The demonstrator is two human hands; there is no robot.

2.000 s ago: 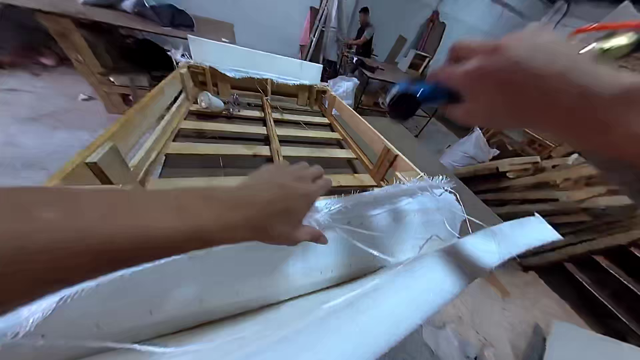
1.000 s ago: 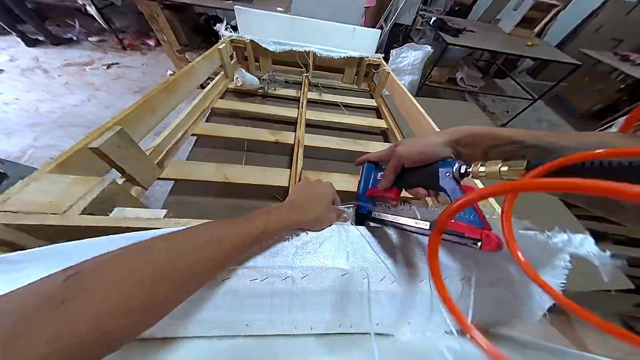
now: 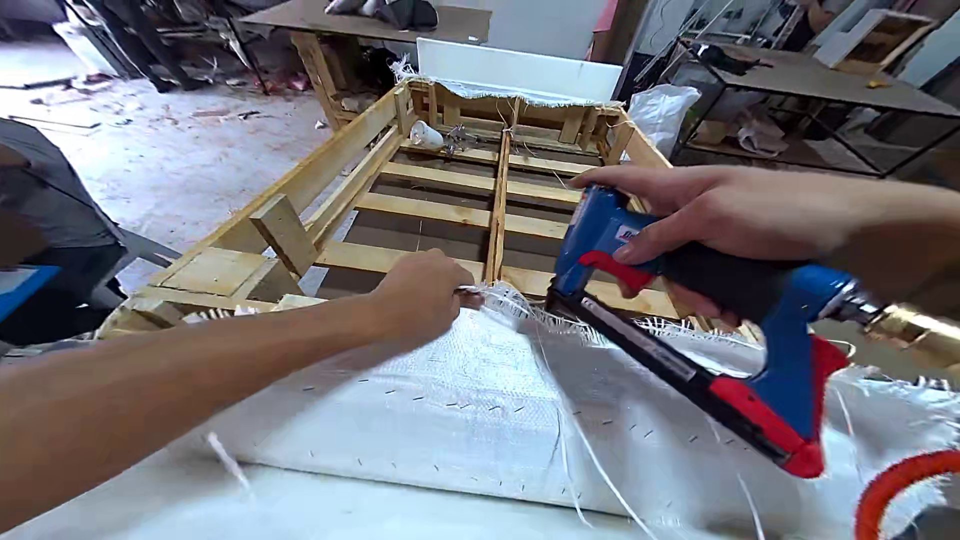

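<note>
My right hand [image 3: 705, 217] grips a blue and red pneumatic staple gun [image 3: 675, 315] by its black handle, its nose low over the frayed edge of white woven fabric [image 3: 465, 367]. A brass air fitting joins its handle end. My left hand [image 3: 424, 300] pinches the frayed fabric edge just left of the nose; its fingertips are partly hidden. Rows of staples run across the fabric, and loose white threads trail down it. Beyond both hands lies a wooden frame [image 3: 300, 187] with cross slats.
A white cup-like object [image 3: 426, 135] lies inside the frame's far left corner. A wood block [image 3: 285, 234] leans at its near left corner. An orange hose [image 3: 900, 487] curves at lower right. Worktables [image 3: 847, 82] stand behind. At the left edge is a person in grey clothing [image 3: 52, 195].
My right hand first held the staple gun raised at upper right, then brought it down to the fabric. Now its nose end is lifted slightly clear of my left hand. My left hand stays at the fabric edge.
</note>
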